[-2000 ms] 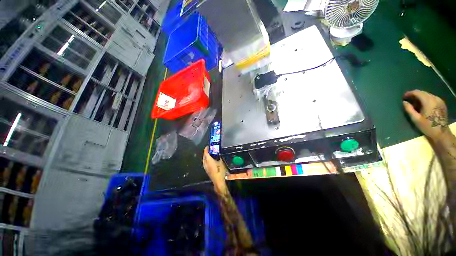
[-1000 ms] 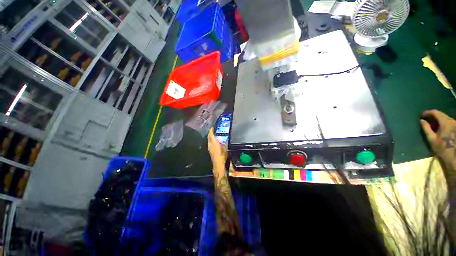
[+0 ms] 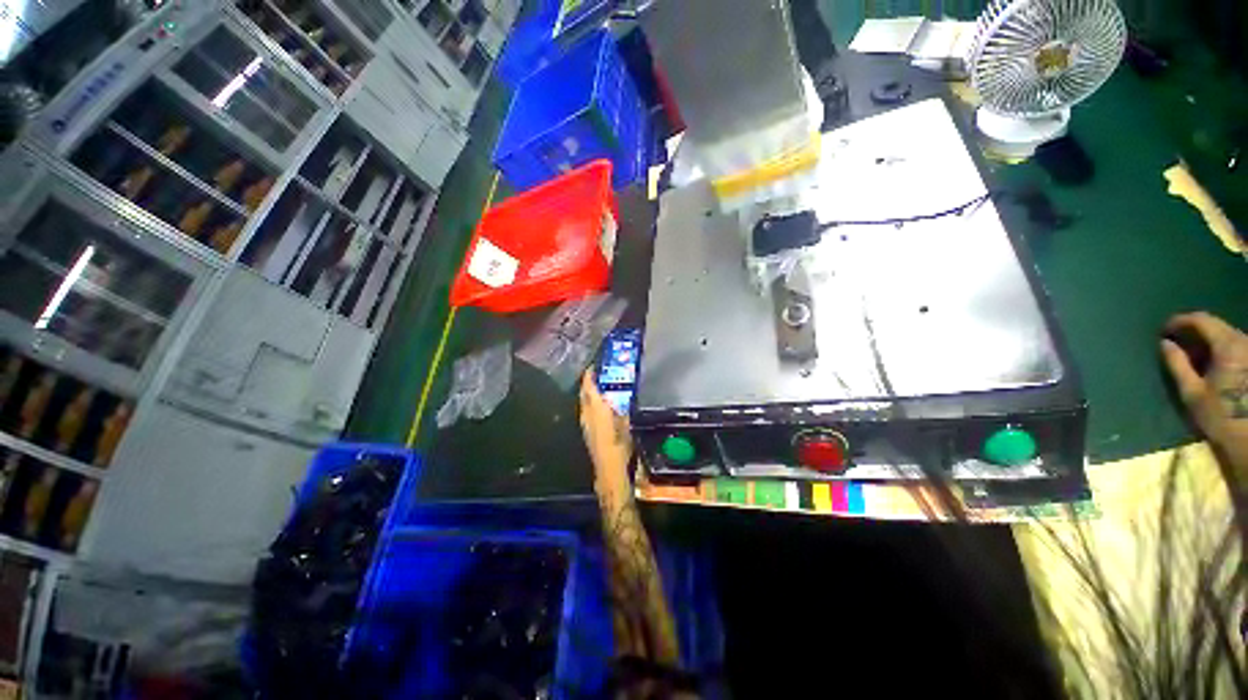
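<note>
My left hand (image 3: 605, 419) is at the left side of the machine, at the lower end of a phone with a lit bluish screen (image 3: 620, 364). My right hand (image 3: 1207, 367) is at the far right edge, partly cut off, its fingers curled over the green surface; whether it holds anything cannot be told. A black housing (image 3: 786, 233) with a thin black cable sits in the fixture on the silver base plate (image 3: 944, 308). A grey metal block (image 3: 795, 323) with a round fitting lies in front of it. The horn block (image 3: 732, 82) stands at the back left of the plate.
Green buttons (image 3: 1010, 446) (image 3: 678, 449) flank a red button (image 3: 821, 451) on the machine's front. A red bin (image 3: 548, 244), plastic bags (image 3: 479, 383) and a blue bin (image 3: 568, 116) are at left. Blue bins (image 3: 387, 547) with black parts are below. A white fan (image 3: 1047, 62) is behind; pale sheet (image 3: 1150, 547) at right.
The camera view has shifted, moving the machine rightward in the picture. My left hand stays by the phone and my right hand stays over the green surface. The black housing has not moved on the plate.
</note>
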